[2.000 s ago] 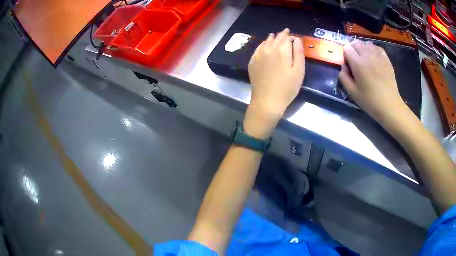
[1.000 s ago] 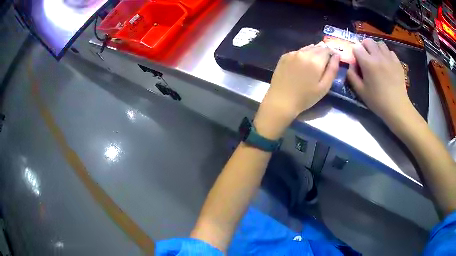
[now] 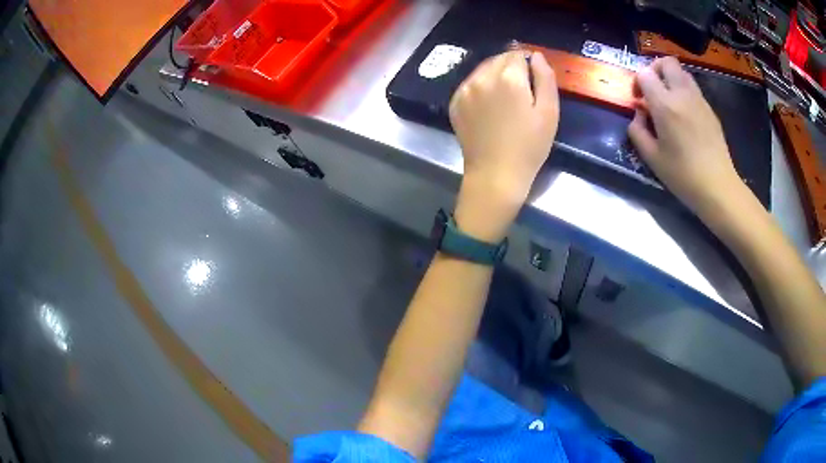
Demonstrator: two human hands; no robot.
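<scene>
An orange-brown bar part [image 3: 593,80] with small dark holes is held between my two hands over the black pad [image 3: 494,27]. My left hand [image 3: 507,118] is closed around the bar's left end, with a small dark sliver at the fingertips. My right hand [image 3: 679,118] grips the bar's right end with thumb and fingers. Both bar ends are partly hidden by my fingers. A silver-white marked strip [image 3: 616,56] lies on the pad just behind the bar.
Red bins [image 3: 276,41] stand left of the pad. Another bar part [image 3: 702,56] lies behind, under a black unit [image 3: 675,20]. One more bar [image 3: 801,167] lies at the right. An orange-lit monitor [image 3: 109,32] is at the upper left. The steel bench edge [image 3: 398,140] runs in front.
My left hand has moved left, away from my right hand, and more of the bar shows between them. The bar is no longer under bright glare. The monitor has turned from white-purple to orange.
</scene>
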